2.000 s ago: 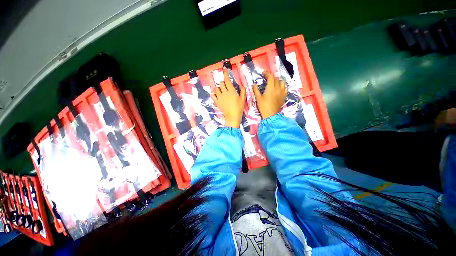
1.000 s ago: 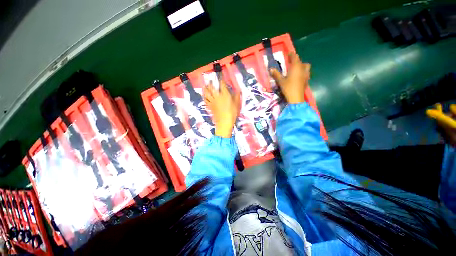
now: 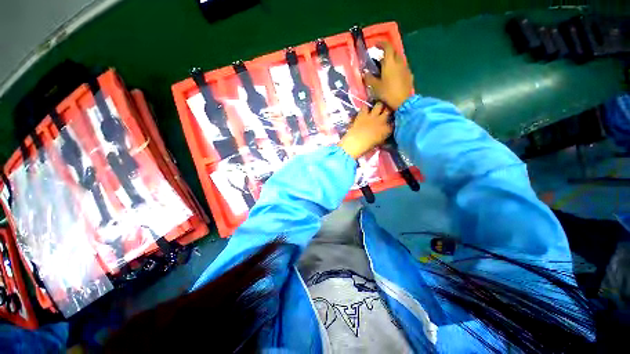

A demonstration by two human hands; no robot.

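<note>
An orange-red watch tray [image 3: 195,153] lies on the green bench in front of me, divided into slots. Several black-strapped watches [image 3: 301,95] lie in it over white liner paper, with shiny clear film around them; some strap ends stick out past its edges. My right hand [image 3: 391,76] is over the rightmost slot, fingers bent at the watch there. My left hand [image 3: 368,129] is just below it, fingertips near the lower part of the same slot. The fingertips are partly hidden, so I cannot tell if either hand grips anything.
A stack of similar trays [image 3: 181,181] with watches under clear film stands at the left. Another tray [image 3: 15,280] is cut off at the left edge. Black items [image 3: 566,38] lie on the bench at the upper right. A black box [image 3: 224,7] is at the top edge.
My left hand has moved right across the tray, close to my right hand. My right hand has stayed at the rightmost slot, its fingers now bent inward. The view has shifted.
</note>
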